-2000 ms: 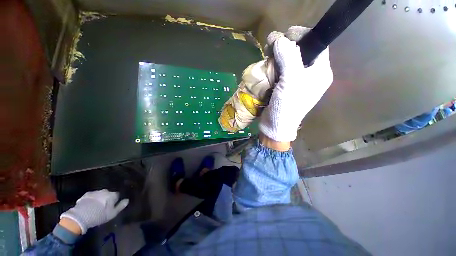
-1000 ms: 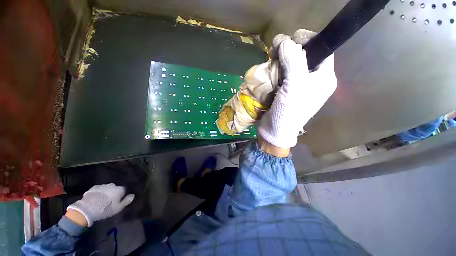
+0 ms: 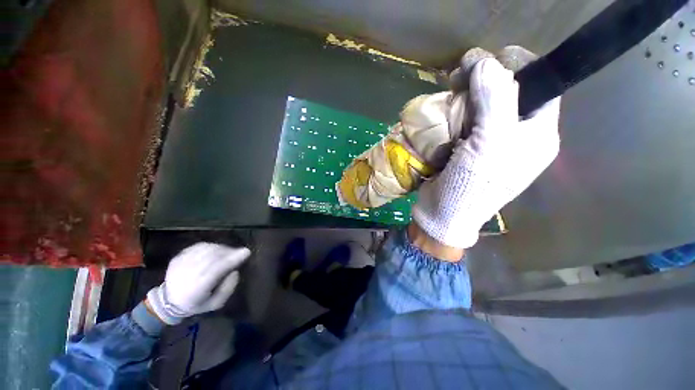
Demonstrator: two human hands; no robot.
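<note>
A green circuit board (image 3: pixel 328 160) with rows of small white marks lies on the dark green floor of a metal enclosure. My right hand (image 3: pixel 495 145), in a white knit glove, is shut on a thick black hose (image 3: pixel 602 53). The hose's end, bound in dirty white cloth and yellow tape, is over the board's right part and hides some of it. I cannot tell whether it touches the board. My left hand (image 3: pixel 200 282), also gloved, holds nothing visible; it hangs below the enclosure's front edge, left of the board, fingers partly bent, thumb apart.
A ragged red curtain flap (image 3: pixel 76 145) hangs at the left. Below it are a green conveyor belt (image 3: pixel 30 327) and its pale edge rail (image 3: pixel 85 297). Grey metal walls (image 3: pixel 617 160) stand behind and right, with punched holes at upper right. Yellow sealant (image 3: pixel 373 52) lines the back seam.
The view has shifted, so the board and enclosure appear further right. My left hand has moved up and right in the picture. My right hand still grips the hose over the board.
</note>
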